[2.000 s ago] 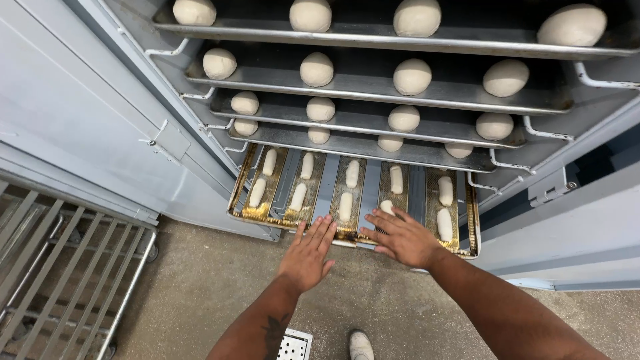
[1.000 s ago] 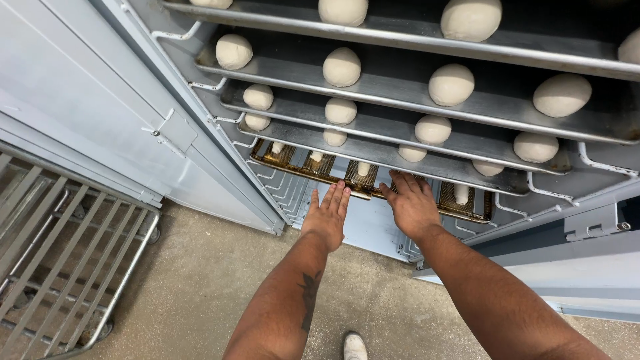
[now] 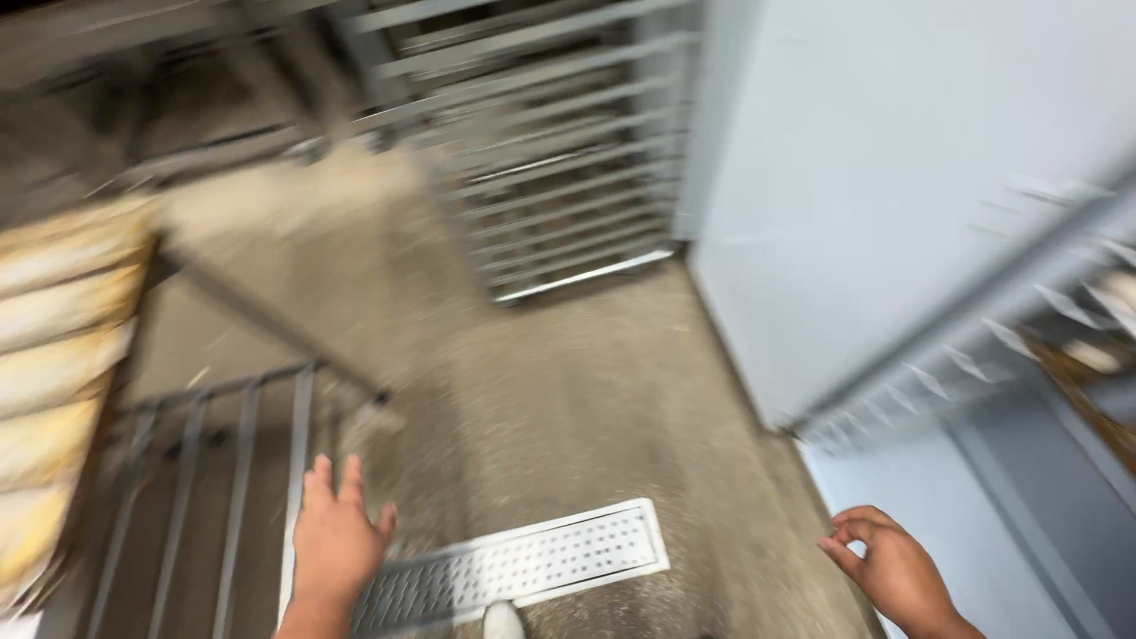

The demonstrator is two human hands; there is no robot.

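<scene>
My left hand [image 3: 337, 532] is at the lower left, fingers apart and holding nothing, beside the bars of a metal rack [image 3: 240, 497]. At the left edge a tray of long, pale dough pieces [image 3: 53, 364] rests above that rack; the pieces are blurred. Over at the lower right, my right hand [image 3: 887, 568] hangs empty with its fingers loosely curled, in front of the cabinet's pale interior [image 3: 923, 497]. The edge of a browned baking tray [image 3: 1083, 399] with dough on it shows inside the cabinet at the right edge.
A metal slatted rack [image 3: 568, 177] stands at the top centre, against the large pale cabinet door [image 3: 870, 177]. A perforated drain cover [image 3: 568, 550] lies in the concrete floor [image 3: 532, 390], with a shoe [image 3: 503, 621] at its edge. Dark furniture legs are blurred at the upper left.
Both hands have left the browned tray, which was pushed inward between the two earlier frames, and are now far apart. The view has swung strongly left, bringing in the dough tray.
</scene>
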